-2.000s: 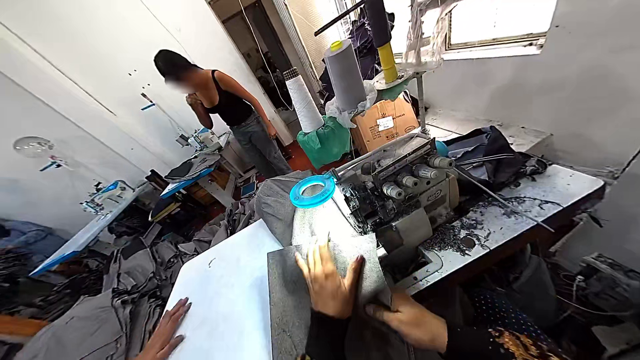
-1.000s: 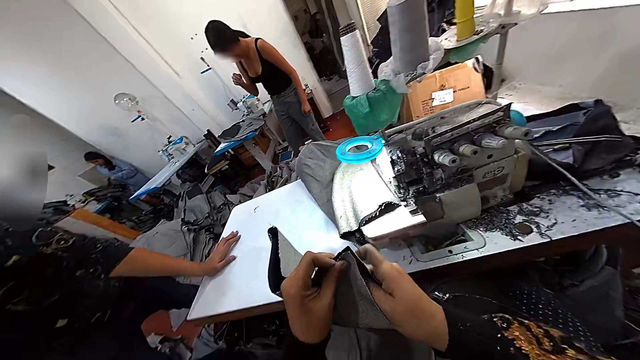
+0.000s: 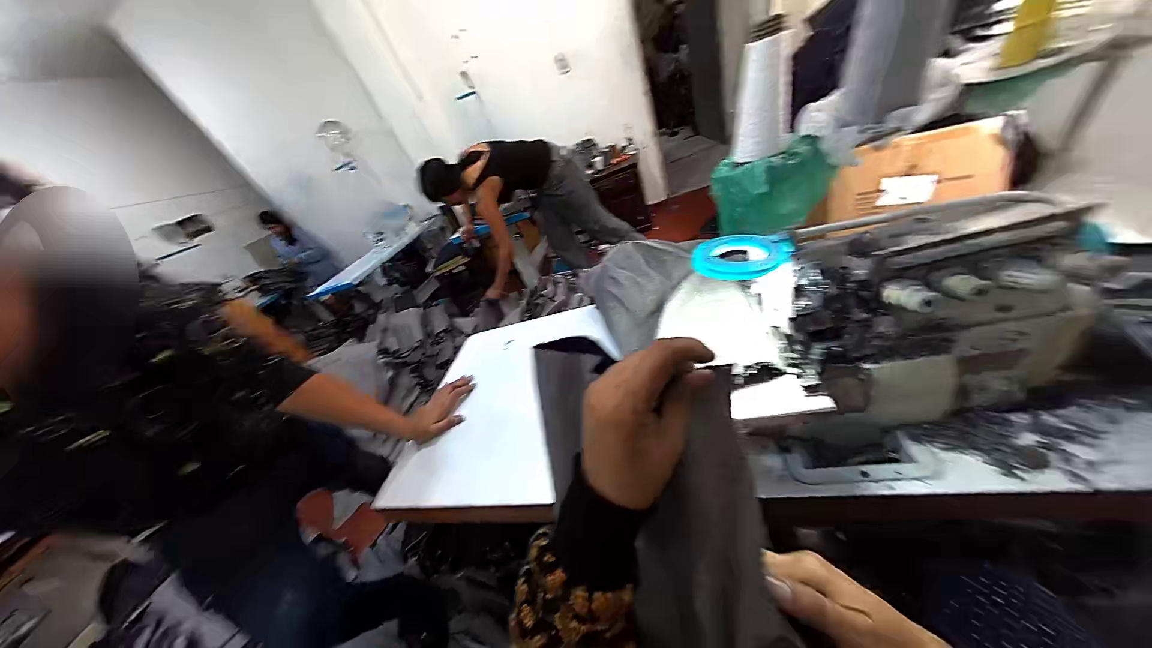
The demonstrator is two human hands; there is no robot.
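My left hand [image 3: 641, 423] pinches the upper edge of a grey fabric piece [image 3: 706, 531] between thumb and fingers, in front of the table's edge. Lower and to the right, my right hand [image 3: 841, 598] holds the same fabric at its side, its fingers partly hidden behind it. Beyond the cloth stands an overlock sewing machine [image 3: 954, 333], with a blue ring [image 3: 740, 257] at its left end above a brightly lit plate. Part of the fabric lies over the white tabletop [image 3: 486, 432].
A co-worker's hand [image 3: 441, 410] rests on the white tabletop at the left. Another person [image 3: 517, 180] bends over piled grey cloth [image 3: 409, 328] behind. Thread cones [image 3: 761, 94], a green bag [image 3: 769, 187] and a cardboard box [image 3: 927, 171] stand behind the machine.
My hands have moved apart, and the fabric now hangs lengthwise between them. The person in the background has gone from standing to bending over. The co-worker at left has come further into view.
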